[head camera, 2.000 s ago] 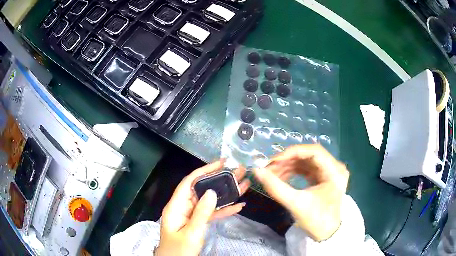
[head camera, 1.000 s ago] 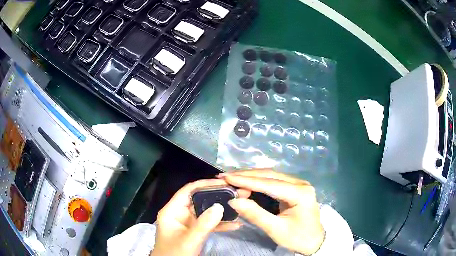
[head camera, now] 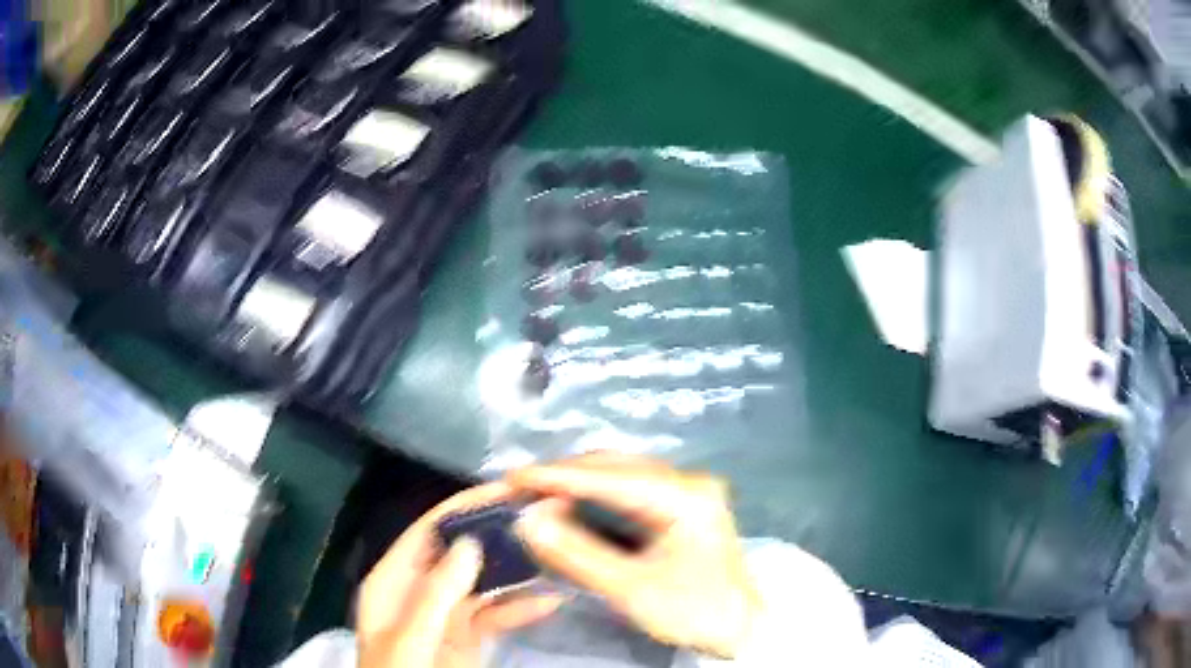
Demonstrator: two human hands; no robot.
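Note:
The frame is blurred. My left hand (head camera: 425, 587) holds a dark watch case (head camera: 496, 542) at the lower centre, with the thumb on its face. My right hand (head camera: 647, 548) is over the right side of the case, its fingertips touching the case's edge. Whether the right fingers hold a small part cannot be seen. The clear carrier sheet (head camera: 705, 437) lies just beyond my hands, with dark round discs (head camera: 588, 248) in its left columns and shiny spots elsewhere.
A black blister tray (head camera: 372, 346) with white strips (head camera: 342, 225) is at upper left. A white dispenser (head camera: 999, 294) stands at right beside a white paper scrap (head camera: 891, 294). A machine with a red knob (head camera: 187, 632) is at lower left.
The view has shifted, so the sheet and dispenser sit farther left in the picture. My right hand has come from beside the sheet onto the case.

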